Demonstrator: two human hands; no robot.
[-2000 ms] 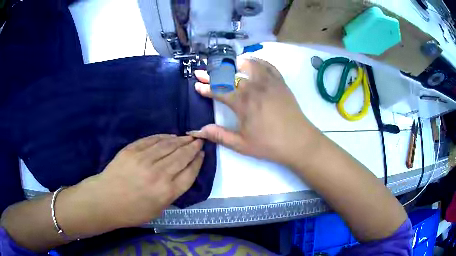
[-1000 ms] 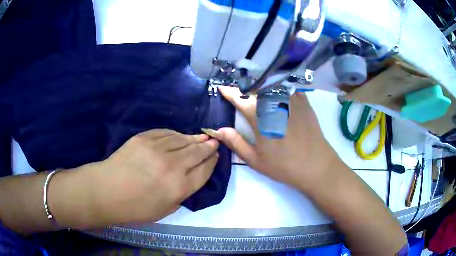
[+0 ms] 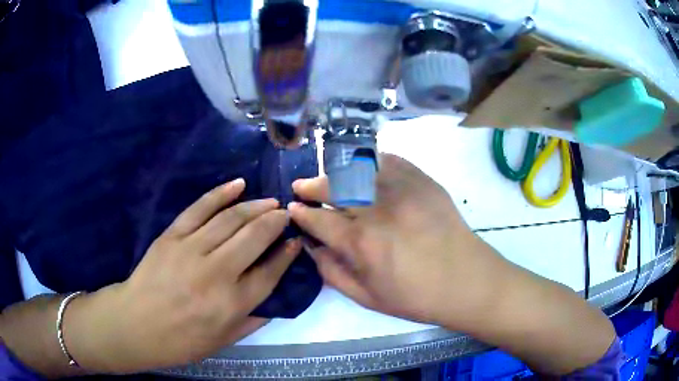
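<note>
The dark navy garment piece (image 3: 112, 164) lies over the table's left part, its right end under the machine head (image 3: 342, 59). My left hand (image 3: 216, 275) lies on the cloth, fingertips at the folded strip near its right edge, thumb side low by the cloth's front corner. My right hand (image 3: 402, 238) is right of it, its fingertips touching the strip beside my left fingertips. Both hands hold the cloth edge between them. The grey-blue knob (image 3: 352, 175) covers part of my right hand. The presser foot and needle are hidden behind the machine parts.
Scissors with a green and a yellow loop (image 3: 547, 171) lie right of the machine. A black cord (image 3: 584, 223) and an orange-brown tool (image 3: 625, 237) lie further right. A mint-green block (image 3: 622, 111) sits on brown cardboard (image 3: 528, 93). A measuring tape (image 3: 327, 359) runs along the front edge.
The view has shifted over the machine. My right fingers have moved back from the presser foot towards my left fingertips. My left fingers have spread. The small tan tool no longer shows.
</note>
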